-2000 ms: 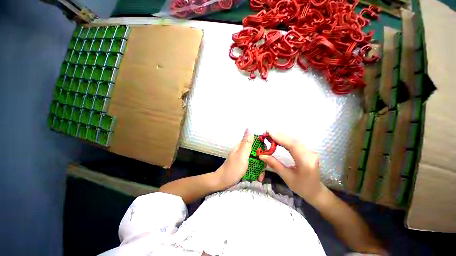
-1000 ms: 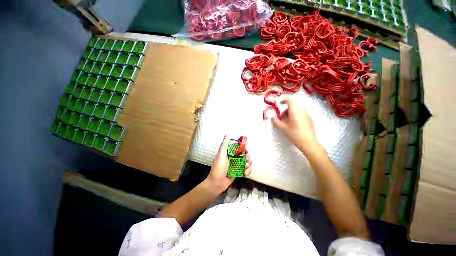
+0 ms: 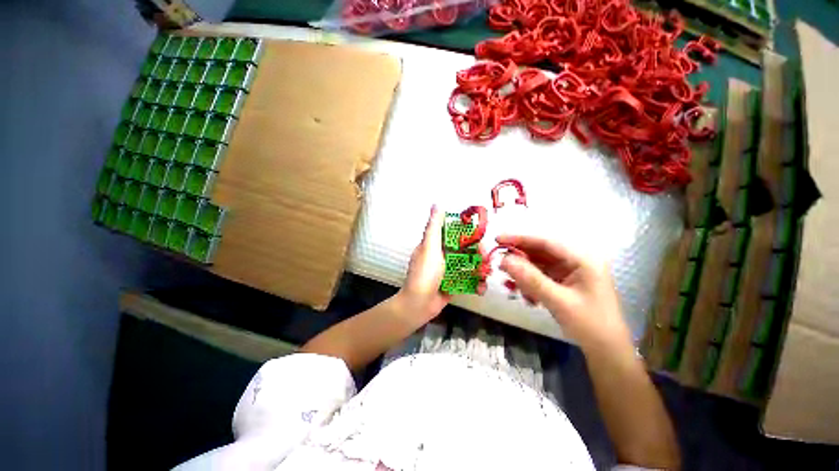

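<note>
My left hand [image 3: 425, 276] holds a green block [image 3: 461, 270] with a dotted face near the front edge of the white mat. One red C-shaped part [image 3: 474, 226] stands on the upper part of the block. My right hand [image 3: 561, 281] holds another red C-shaped part [image 3: 493, 261] in its fingertips, close to the block's lower right side; whether they touch is unclear. A loose red C-shaped part [image 3: 509, 194] lies on the mat just beyond the hands.
A heap of red parts [image 3: 589, 74] lies at the back of the white mat [image 3: 419, 138]. A cardboard sheet [image 3: 294, 166] with rows of green blocks [image 3: 175, 138] is at left. Layered blocks and cardboard [image 3: 727, 239] stand at right. A bag of red parts [image 3: 405, 14] is behind.
My right hand has come back from near the heap to the block with a red part. A single red part now lies on the mat. The block has moved slightly up and right.
</note>
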